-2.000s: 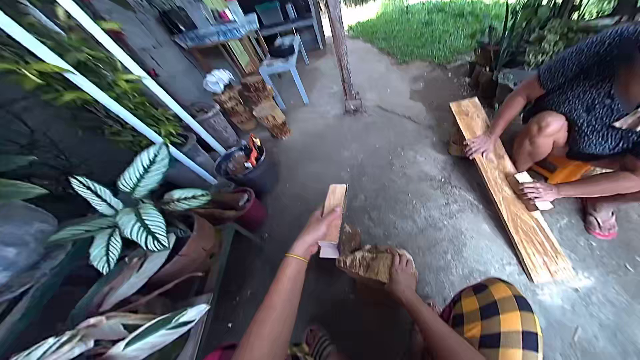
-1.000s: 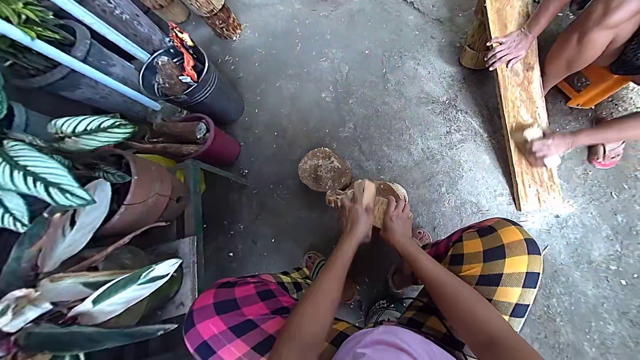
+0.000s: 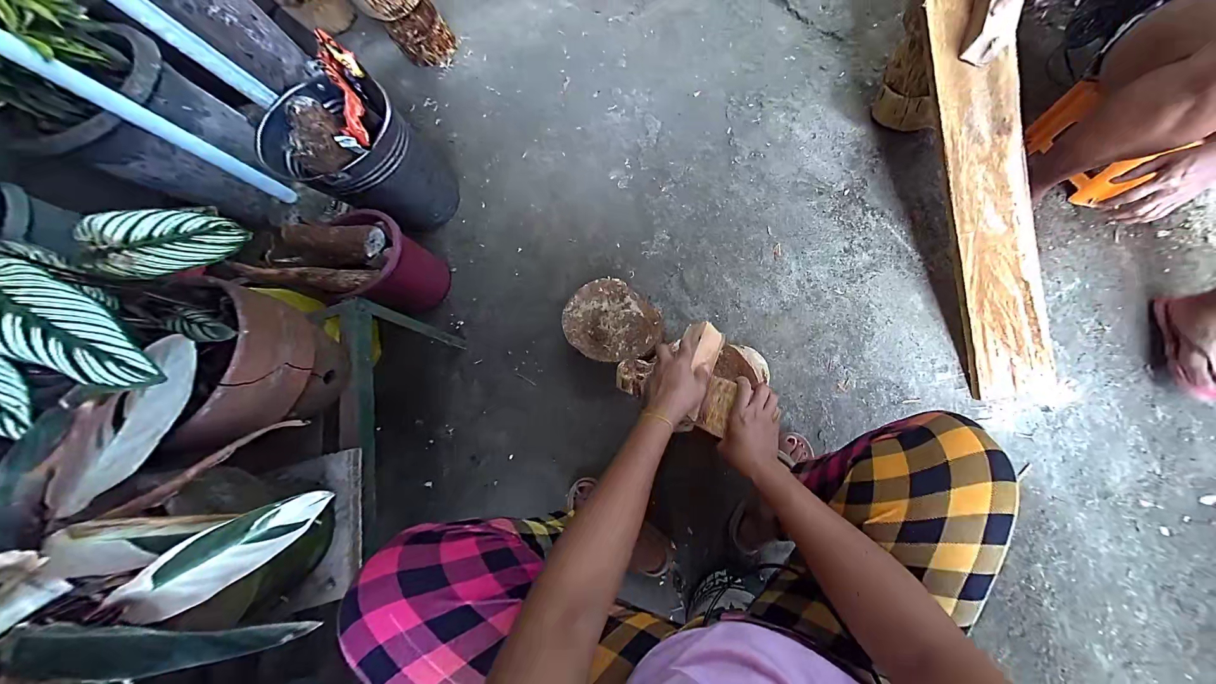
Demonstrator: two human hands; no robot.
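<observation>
My left hand (image 3: 676, 382), with a thin band at its wrist, is closed around a light wooden block (image 3: 705, 344) that stands out past its fingers. Just to the right, my right hand (image 3: 752, 423) grips the side of a second piece of wood (image 3: 716, 407) with a rougher face. Both pieces are close together in front of my knees. Beyond my hands lie a round cut log (image 3: 613, 320) and another round wood piece (image 3: 746, 365), partly covered by the block and my hands. What the underside of the held wood rests on is hidden.
At the right a long wooden plank (image 3: 997, 218) rests by a stump (image 3: 904, 95), beside another person's hand (image 3: 1161, 180) and an orange stool (image 3: 1092, 176). On the left are a black bucket (image 3: 413, 180), a maroon pot (image 3: 418, 271), a metal stand (image 3: 359, 408) and potted plants.
The view has tilted down since two seconds ago. My left hand has come closer to my right hand. The other person's hands have left the plank, and a wood piece lies on its far end.
</observation>
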